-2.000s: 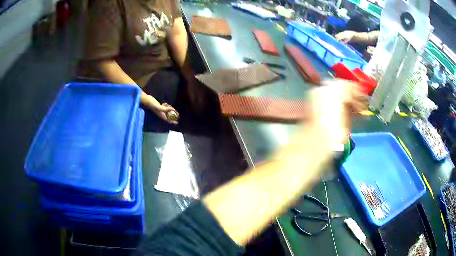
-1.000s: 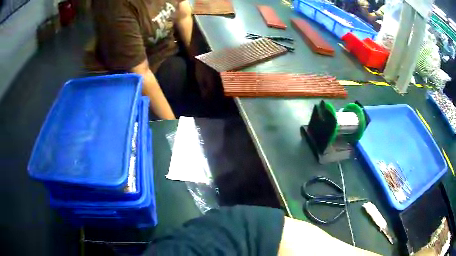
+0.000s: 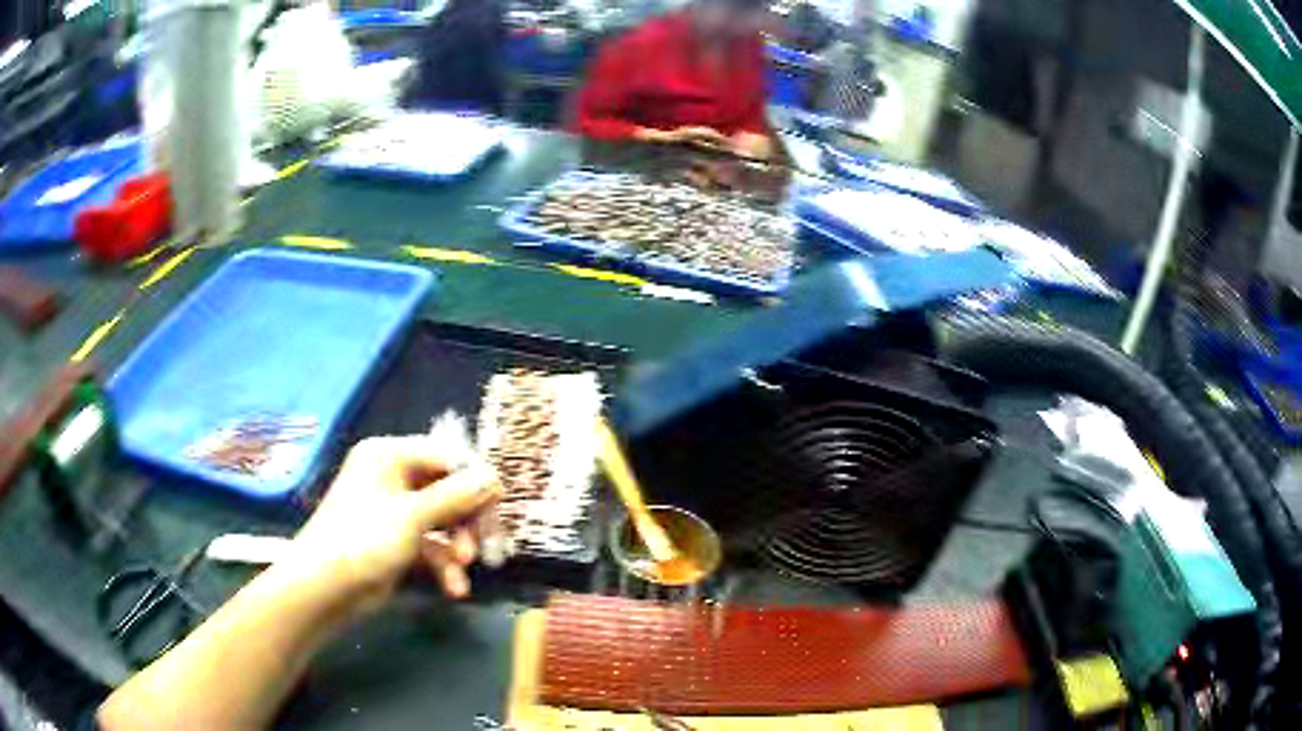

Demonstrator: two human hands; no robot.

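My left hand [image 3: 386, 521] reaches in from the lower left. Its thumb and fingers are closed on some whitish leaded pieces at the left edge of the stack; blur hides how many. The stack of leaded pieces [image 3: 540, 457], brown in the middle with white ends, lies in the black tray [image 3: 429, 374]. A light wooden-handled brush leans in a small round cup [image 3: 700, 540] with amber contents. The red perforated board [image 3: 785, 654] lies on the tan cardboard pad [image 3: 531, 671] at the bottom. My right hand is not in view.
A blue tray [image 3: 271, 336] with a few pieces lies left of the black tray. The black fume extractor [image 3: 843, 493] with blue hood stands right of the cup. A teal box [image 3: 1178, 571] and yellow sponge [image 3: 1092, 686] are far right. A person in red sits across the bench.
The view has swung right, bringing the cup, red board and fume extractor into view. My left hand, cut off at the lower right edge a second ago, now shows at the stack.
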